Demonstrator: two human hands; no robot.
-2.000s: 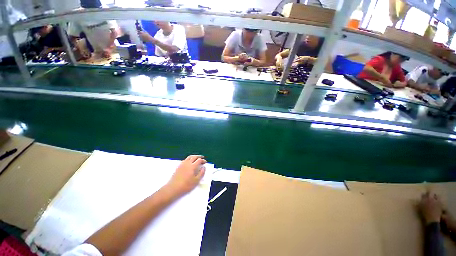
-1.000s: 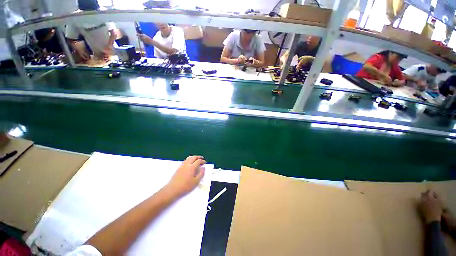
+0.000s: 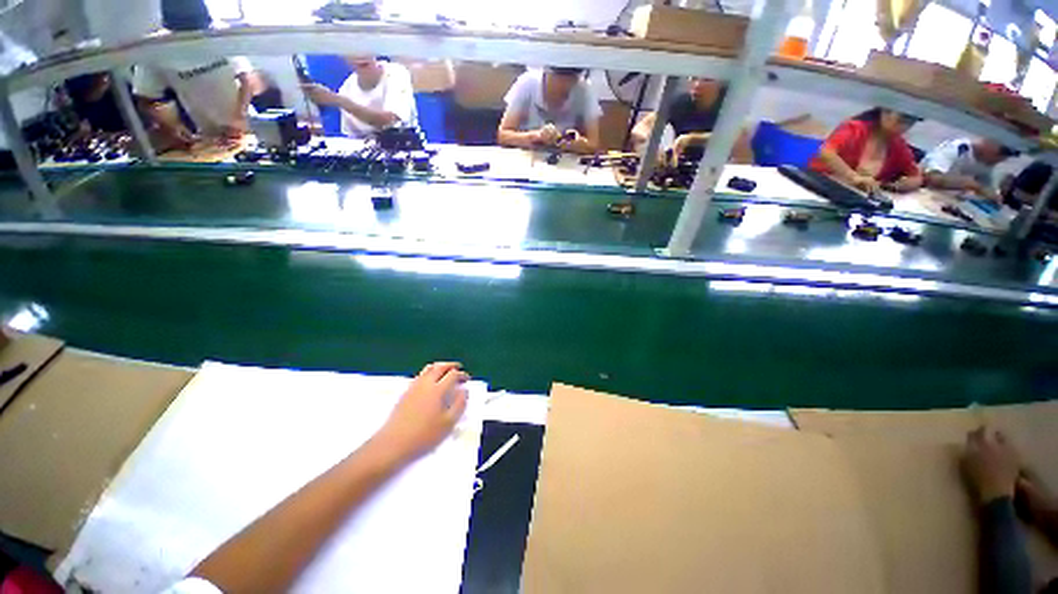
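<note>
My left hand [image 3: 429, 408] rests palm down at the far right corner of a white sheet [image 3: 273, 447]. Its fingers are slightly bent, with the thumb side to the right, and no grip on anything is visible. A tiny dark spot shows at the fingertips; I cannot tell what it is. A thin white strip [image 3: 498, 454] lies on the dark gap right of the sheet. A tan cardboard sheet [image 3: 685, 499] lies beyond the gap. My right hand is not in view.
A green conveyor belt [image 3: 348, 308] runs across beyond the bench. Small black parts [image 3: 866, 231] lie on the far green surface. People sit opposite under a metal shelf frame [image 3: 708, 151]. Another person's hands [image 3: 992, 464] rest on cardboard at right. A black strip-shaped item [image 3: 12, 374] lies far left.
The view has shifted slightly. The small black parts on the far surface have moved to the left. My left hand stays in place on the sheet.
</note>
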